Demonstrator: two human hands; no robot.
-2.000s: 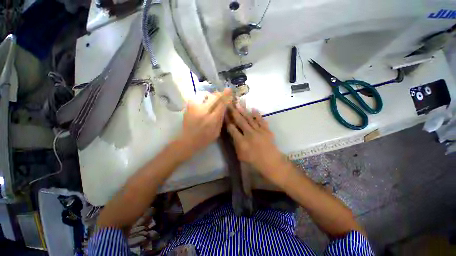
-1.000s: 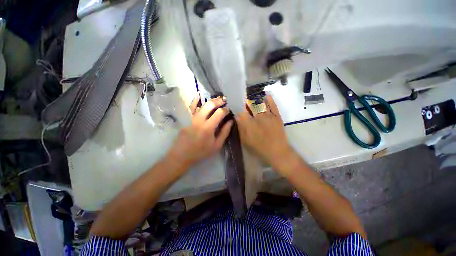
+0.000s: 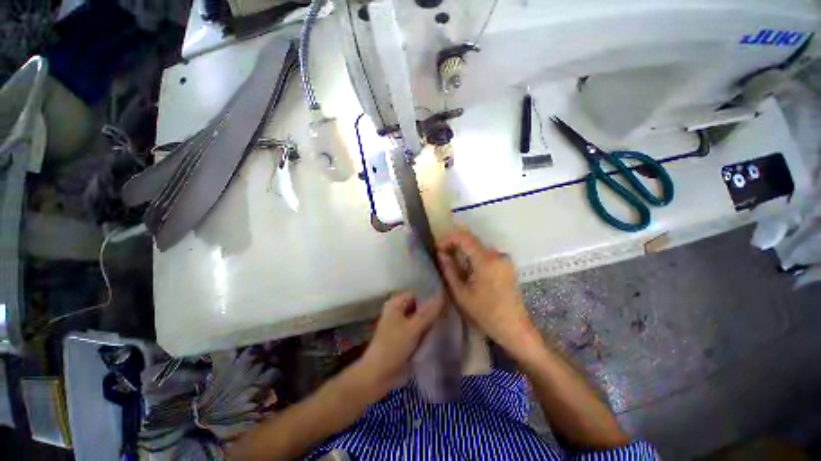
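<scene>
A narrow dark grey fabric strip [image 3: 414, 209] runs from under the needle area of the white JUKI sewing machine [image 3: 666, 45] toward my lap. Its wider, blurred lower part hangs past the table's front edge. My left hand [image 3: 407, 329] pinches the strip's left edge near the table edge. My right hand [image 3: 477, 281] grips its right edge a little higher up, fingers curled. Both hands are away from the presser foot [image 3: 407, 155]. The fabric layers between the hands are blurred.
Fanned grey fabric pieces [image 3: 216, 162] lie on the table's left. A lamp [image 3: 326, 149] stands left of the needle. Green-handled shears [image 3: 621, 185], a black bar [image 3: 526, 124], a small metal plate [image 3: 536, 161] and a black card [image 3: 757, 181] lie right. Bundled strips [image 3: 202, 405] sit lower left.
Both hands have moved from beside the needle down toward the table's front edge, now holding the strip there. The strip near the foot is uncovered. The camera view has shifted.
</scene>
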